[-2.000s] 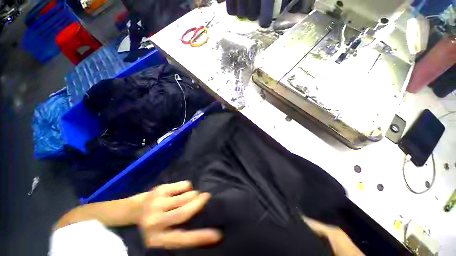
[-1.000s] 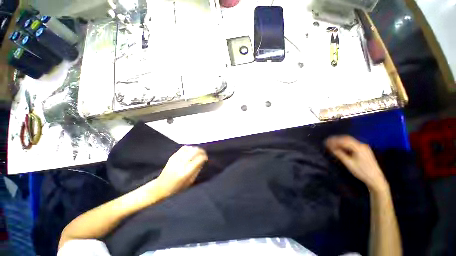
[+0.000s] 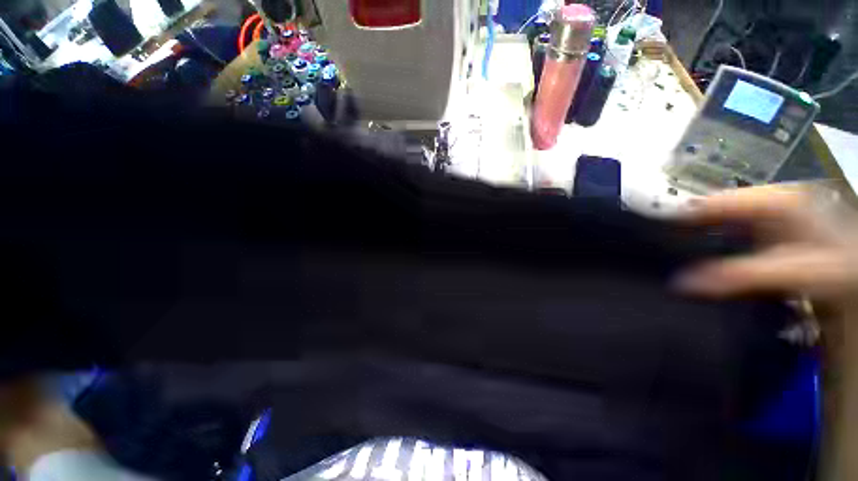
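Observation:
A large black garment (image 3: 423,301) is spread and raised across the whole view, blurred, in front of the machine. My right hand (image 3: 781,249) holds its right end, with fingers over the cloth. My left hand (image 3: 42,423) is blurred at the lower left edge, partly hidden by the cloth, and its grip is unclear. The off-white machine head (image 3: 400,70) with a red badge stands behind the garment. The garment hides most of the machine bed (image 3: 503,122).
Thread cones (image 3: 292,80) stand left of the machine head. A pink flask (image 3: 562,85), dark spools (image 3: 595,94) and a phone (image 3: 597,176) are to the right. A control panel (image 3: 743,127) with a lit screen is at the right. A blue crate (image 3: 786,409) shows at the lower right.
The garment has risen from the lap and now covers the machine bed and table front. My hands have moved far apart to the sides. The view has tilted up to the machine head.

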